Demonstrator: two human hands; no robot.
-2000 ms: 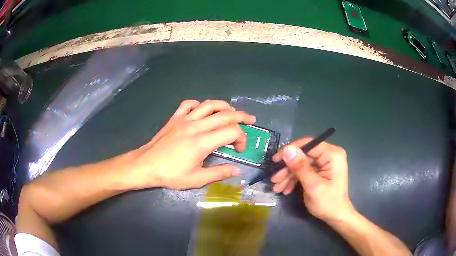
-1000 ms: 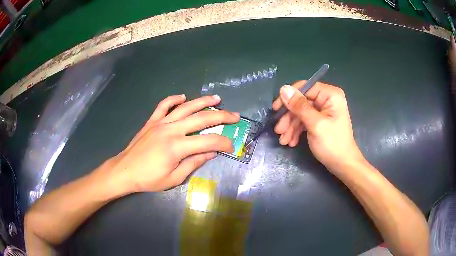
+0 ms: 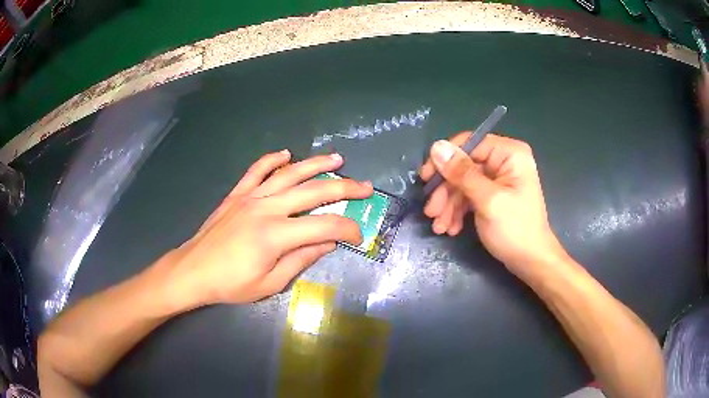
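The phone assembly (image 3: 366, 215), a green board with a pale label in a dark frame, lies flat on the bench. My left hand (image 3: 268, 221) rests over its left part, fingers pressing on the board. A small yellow tape spot shows at the board's lower right corner. My right hand (image 3: 486, 186) holds dark tweezers (image 3: 483, 130) like a pen; their tip is near the phone's right end, and blur hides whether it touches. Yellow polyimide tape (image 3: 334, 350) lies on the clear backing sheet below the phone.
A whitish squiggly row of cut marks (image 3: 373, 128) is beyond the phone. A glossy clear film (image 3: 105, 186) lies at the left. A worn cream edge strip (image 3: 334, 33) borders the green conveyor belt (image 3: 194, 23). Parts of dark items show at the top right.
The tweezers have left the tape sheet and moved to the phone's right end. A yellow spot now shows on the board. The view has shifted. Over the last second little has moved.
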